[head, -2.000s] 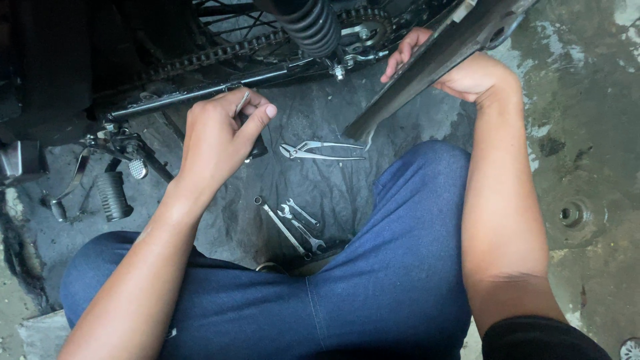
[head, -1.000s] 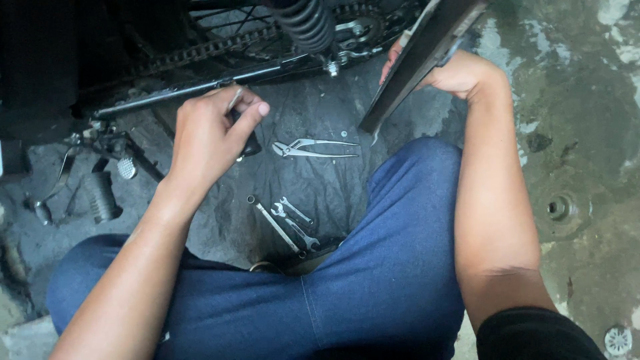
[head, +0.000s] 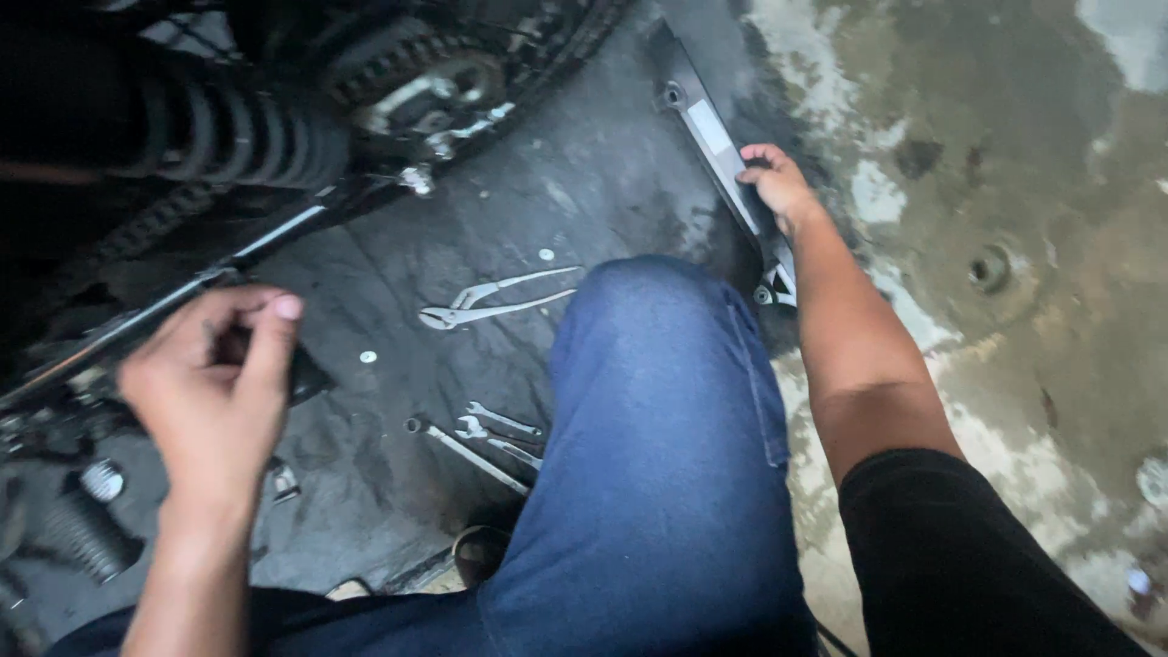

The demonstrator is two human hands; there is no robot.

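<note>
My left hand (head: pixel 219 383) is beside the motorcycle at the left, its fingers curled toward the thumb; whether something small is between them is unclear. My right hand (head: pixel 776 187) is at the edge of a long dark metal part (head: pixel 707 128), which appears to lie on the dark mat. Its fingertips touch or nearly touch that part; a firm grip cannot be made out. Slip-joint pliers (head: pixel 456 315) lie with handles apart between my hands. Below them are a long wrench (head: pixel 474 458) and several smaller wrenches (head: pixel 502 418). Two small washers (head: pixel 546 255) lie near the pliers.
The motorcycle's coil spring (head: pixel 246 137), chain sprocket (head: pixel 447 87) and a long metal rod (head: pixel 274 233) fill the upper left. A ribbed rubber footpeg (head: pixel 96 538) is at the lower left. My bent knee (head: pixel 657 310) rises beside the pliers. Stained concrete (head: pixel 1031 182) borders the mat.
My right hand has moved the long dark part away from the motorcycle and down to the right side of the mat. The left hand stays curled. The view has shifted to the right.
</note>
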